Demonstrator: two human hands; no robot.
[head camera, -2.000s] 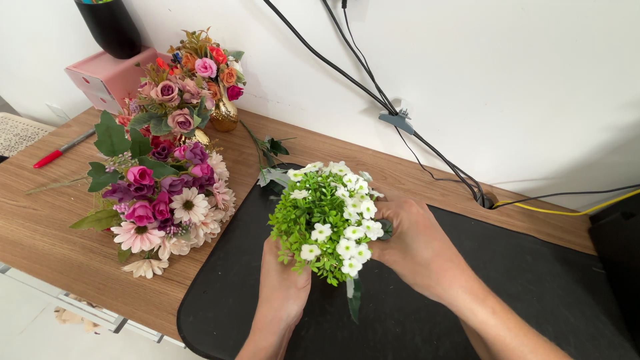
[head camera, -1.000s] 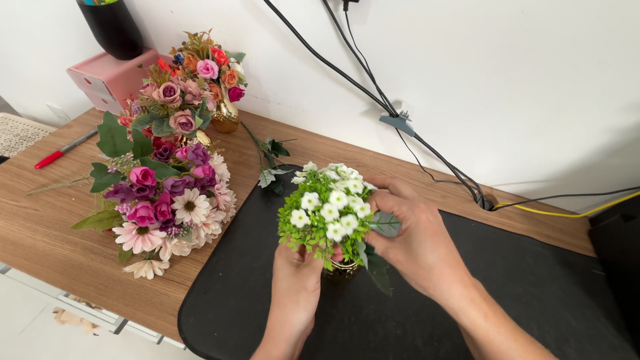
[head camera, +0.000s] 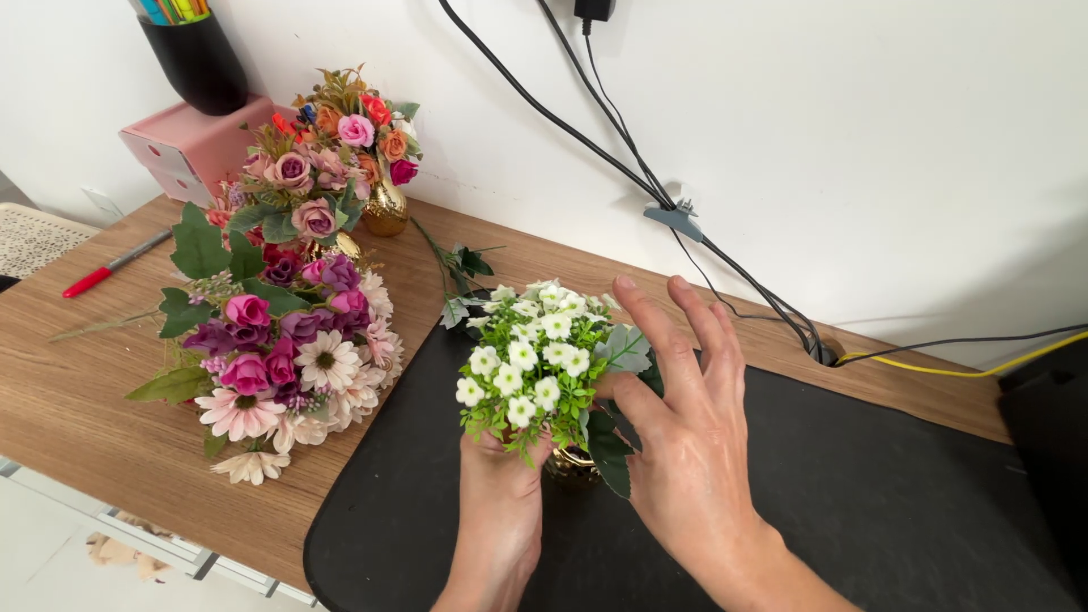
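Note:
A bunch of small white artificial flowers with bright green foliage (head camera: 531, 361) stands over a gold vase (head camera: 574, 467), whose rim shows just below the leaves. My left hand (head camera: 501, 501) grips the bunch low down, its fingertips partly hidden under the foliage. On the right side, my right hand (head camera: 688, 408) has its fingers spread, with thumb and index finger by the grey-green leaves (head camera: 625, 348). A dark green leaf (head camera: 609, 450) hangs down beside the vase. Whether the stems sit inside the vase cannot be told.
Pink, purple and cream artificial flowers (head camera: 280, 357) lie at the left, before more flowers in gold vases (head camera: 387, 208). A leafy sprig (head camera: 459, 263) lies behind the black desk mat (head camera: 833, 501). A red-capped marker (head camera: 115, 265), a pink box (head camera: 200, 140) and cables (head camera: 586, 140) are farther off.
The white bunch has tipped more upright, and the gold vase has come into view beneath it. My right hand's fingers have spread and lifted off the flowers.

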